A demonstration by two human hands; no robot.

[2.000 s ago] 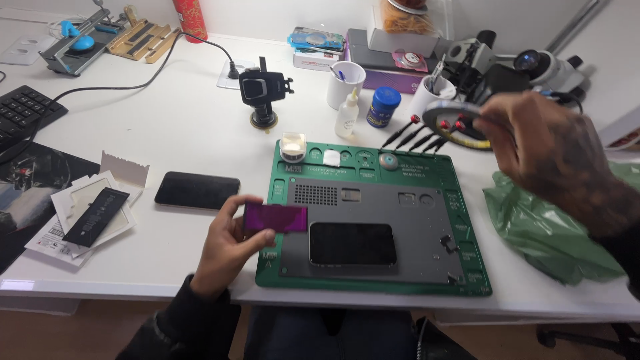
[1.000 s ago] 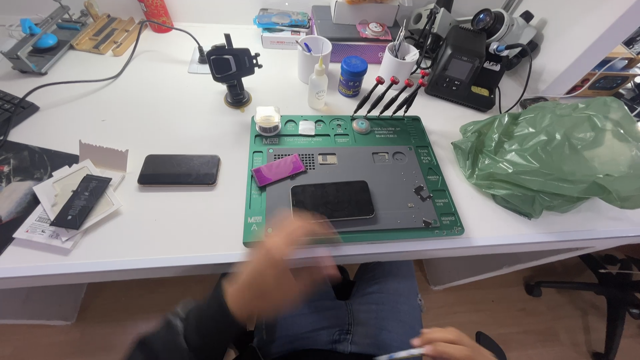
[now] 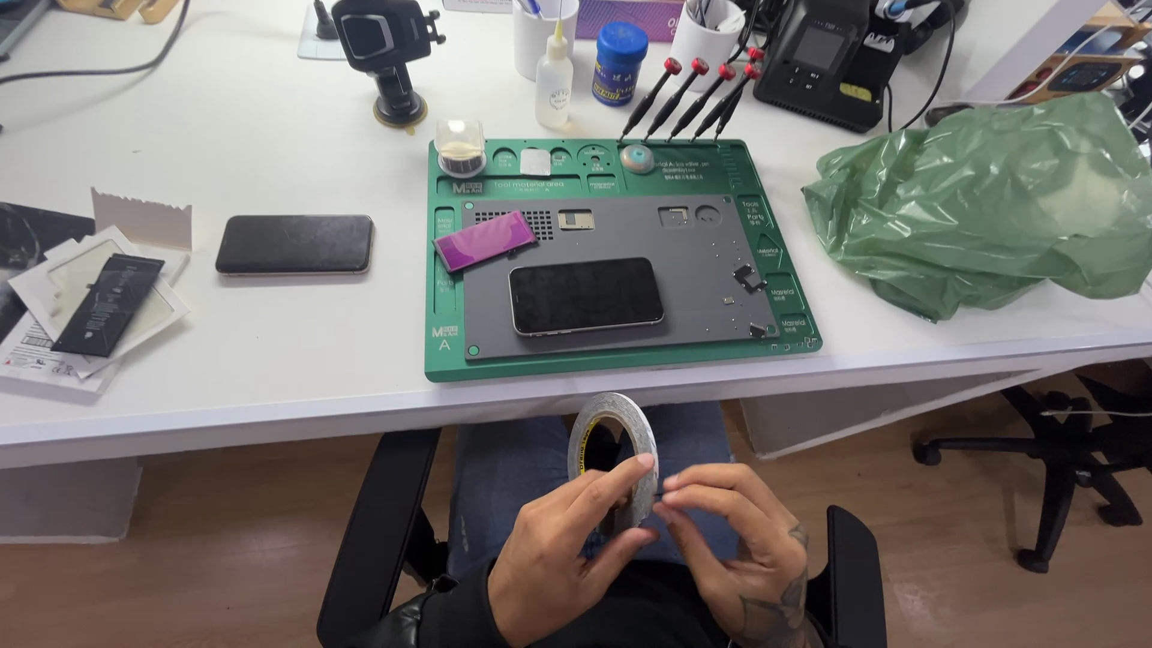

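Note:
My left hand (image 3: 571, 540) holds a roll of narrow adhesive tape (image 3: 650, 432) upright over my lap, below the desk's front edge. At the roll's right side, my right hand (image 3: 738, 549) pinches something small and dark, perhaps the tape's end, between thumb and fingertips. Beyond them on the desk lies a green repair mat (image 3: 445, 367) with a grey centre plate. A smartphone (image 3: 587, 297) rests on that plate, its dark screen up. Up and left of it, a purple-faced flat piece (image 3: 486, 241) lies aslant across the plate's edge.
Another smartphone (image 3: 295, 244) and a phone battery (image 3: 108, 304) on papers lie left of the mat. Screwdrivers (image 3: 688, 99) stand at its back edge, near a blue jar (image 3: 620, 63) and a dropper bottle (image 3: 553, 85). A green plastic bag (image 3: 981, 198) sits right.
Both hands have come together over my lap, at the tape roll. The purple-faced piece, in my left hand two seconds ago, now lies on the mat.

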